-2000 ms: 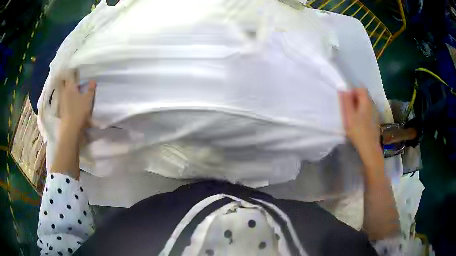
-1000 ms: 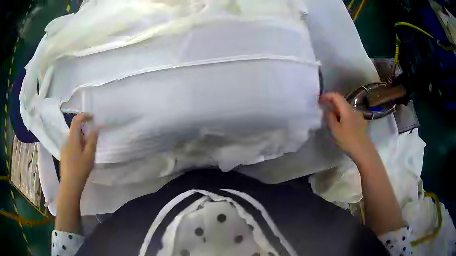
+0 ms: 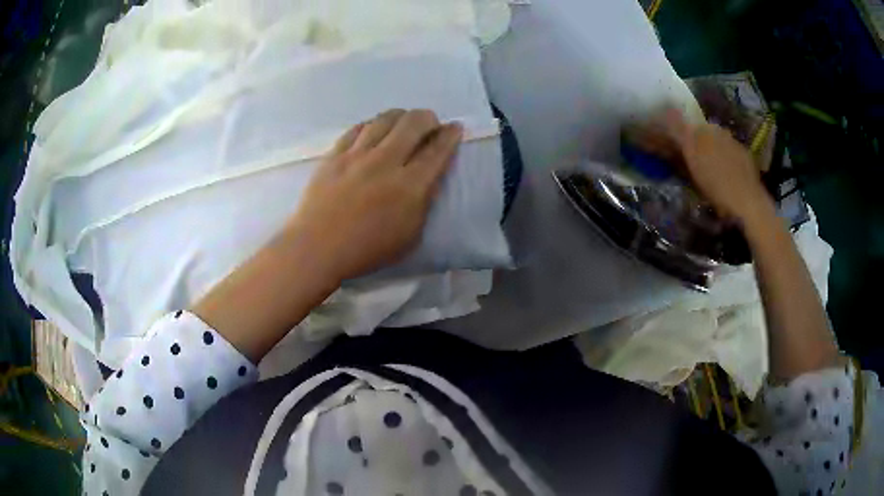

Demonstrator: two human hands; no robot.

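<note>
A white garment [image 3: 262,232] lies over the padded pressing board, whose dark navy rounded end [image 3: 507,160] shows at the garment's right edge. A raised seam [image 3: 213,184] runs across the cloth. My left hand [image 3: 373,189] lies flat on the garment, its fingertips at the seam near the right end. My right hand [image 3: 712,160] is closed around the handle of the steam iron [image 3: 649,218], partly blurred. The iron's shiny pointed metal body points left, over the pale table cloth, apart from the garment.
The pale table cover [image 3: 572,291] lies under and right of the board. The iron rest [image 3: 732,102] is behind my right hand. Crumpled white cloth [image 3: 669,339] hangs at the lower right over yellow wire bars [image 3: 712,392]. A slatted tan object [image 3: 58,358] is at the far left.
My left hand has moved from the garment's left side to the seam near its right end. My right hand has let go of the cloth and taken the iron, which has moved left.
</note>
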